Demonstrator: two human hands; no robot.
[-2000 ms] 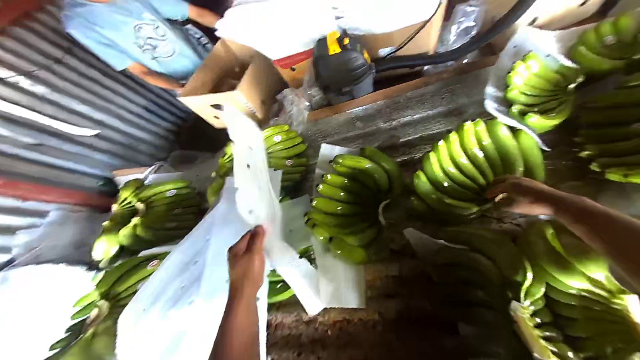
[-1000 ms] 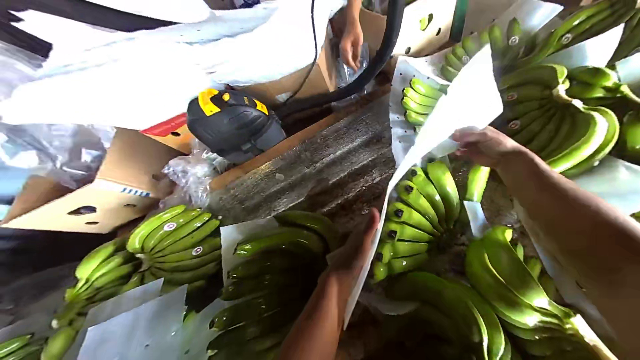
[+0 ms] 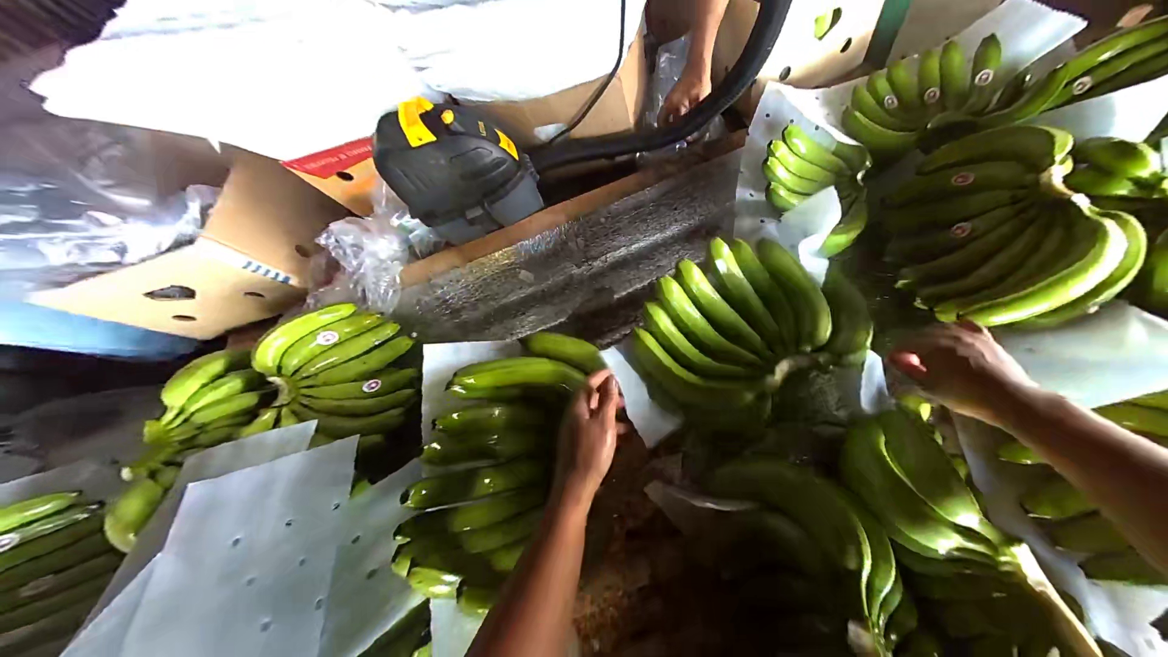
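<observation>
My left hand (image 3: 591, 429) is at the right side of a green banana cluster (image 3: 502, 456), close to the edge of a white sheet (image 3: 643, 392). Its fingers are curled; whether they grip the sheet or the fruit I cannot tell. To the right of it lies another green banana cluster (image 3: 739, 319), with white sheet showing at both sides. Just right of a narrow strip of that white material, my right hand (image 3: 963, 370) hovers with slightly blurred, bent fingers and nothing visible in them. Below it lie more green bananas (image 3: 912, 484).
A black and yellow vacuum cleaner (image 3: 452, 164) with a black hose (image 3: 675, 137) stands behind a board. Another person's hand (image 3: 686, 91) is beside the hose. An open cardboard box (image 3: 265, 219) and clear plastic are at the left. Stickered banana clusters (image 3: 338, 365) and perforated white sheets (image 3: 246, 547) surround the hands.
One second ago a white sheet stood upright between my hands; now it lies low by the middle cluster and my hands are farther apart. Two seconds ago my right hand was at a banana cluster.
</observation>
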